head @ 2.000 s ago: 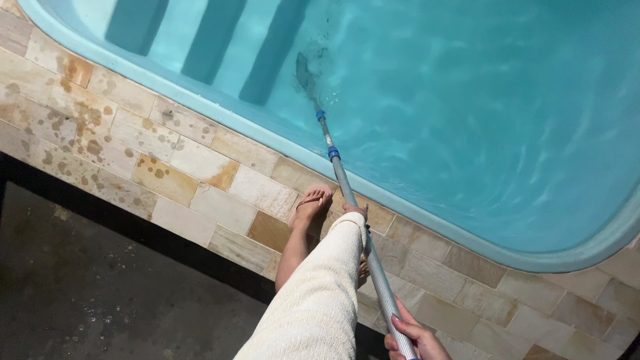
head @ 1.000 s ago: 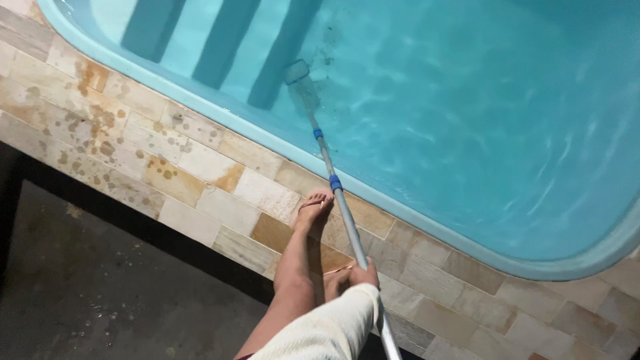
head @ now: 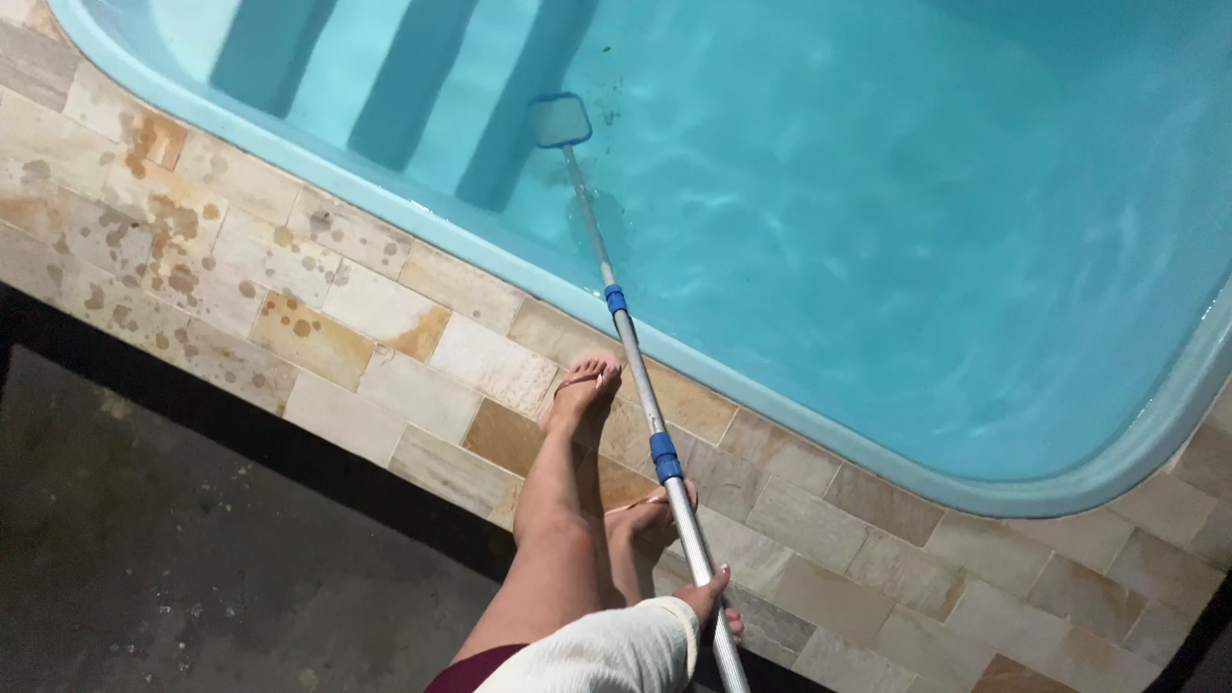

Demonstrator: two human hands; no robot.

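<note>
My left hand (head: 710, 599), below a cream sleeve, is closed around the ridged grey shaft of a telescopic pole (head: 689, 529) near the bottom of the view. The pole has blue locking collars and slants up and left across the pool's rim. At its far end a flat skimmer net (head: 560, 121) with a blue frame lies over the pool steps' lower edge. Dark debris (head: 608, 101) drifts or rests just right of the net; its depth cannot be told. My right hand is out of view.
The pool's light blue rim (head: 770, 380) runs diagonally down to a rounded corner at right. Submerged steps (head: 414, 87) lie at upper left. Damp-spotted stone paving (head: 385, 385) borders the pool, with my sandalled feet (head: 581, 385) on it. A dark lower floor (head: 192, 539) lies beyond.
My right hand, on the pole's lower end two seconds ago, is out of view. The net has moved up and left in the view, and my left hand sits lower in it.
</note>
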